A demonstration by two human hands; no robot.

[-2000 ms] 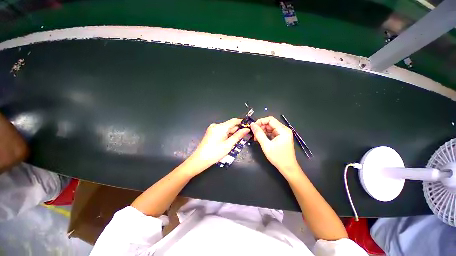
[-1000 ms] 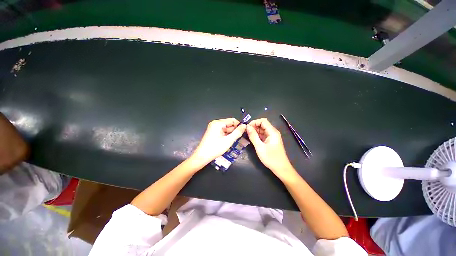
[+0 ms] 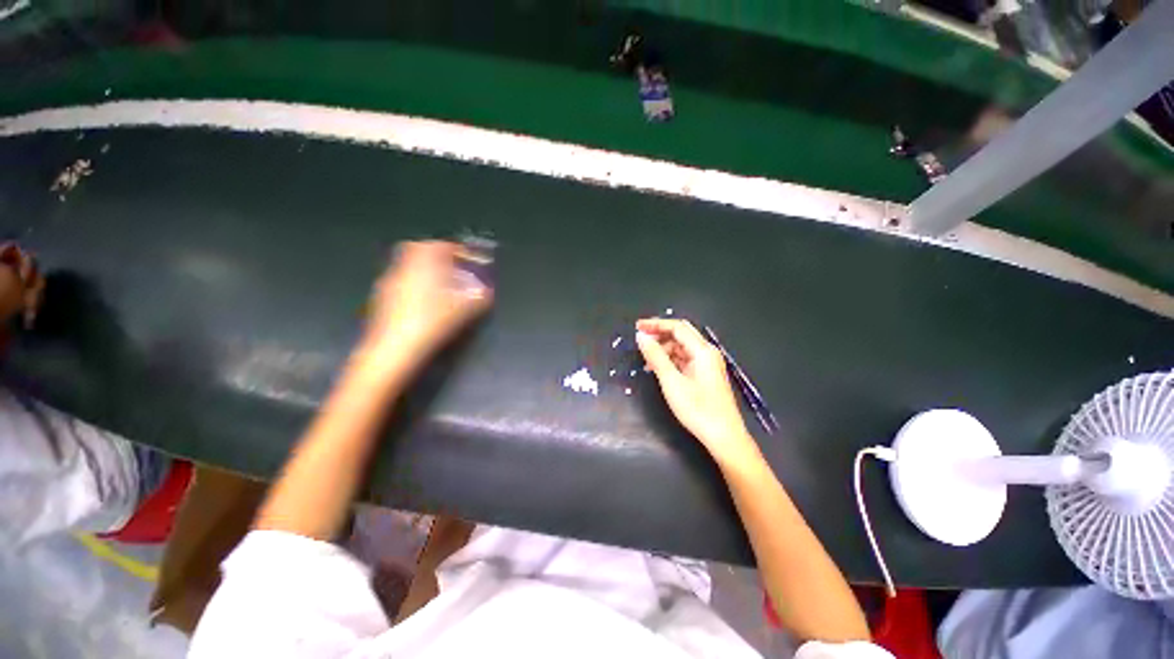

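Observation:
My left hand (image 3: 419,299) is blurred over the left middle of the dark green bench. It holds a circuit board (image 3: 474,268), also blurred, whose purple and pale end sticks out past the fingers. My right hand (image 3: 679,354) is at the middle right, thumb and fingertips close together; whether a tiny piece is between them I cannot tell. A small heap of white pieces (image 3: 582,381) lies on the bench between the hands, with several loose specks near it. Dark tweezers (image 3: 743,380) lie just right of my right hand.
A white edge strip (image 3: 515,160) separates the bench from the green belt, where circuit boards (image 3: 654,94) lie. A grey post (image 3: 1017,135) stands at upper right. A desk fan (image 3: 949,476) stands at right. Tan specks (image 3: 72,176) and another person's hand (image 3: 18,286) are at far left.
My left hand has moved left and up with the board, apart from my right hand. The white heap is now uncovered. The view has shifted slightly, and the belt boards appear further left.

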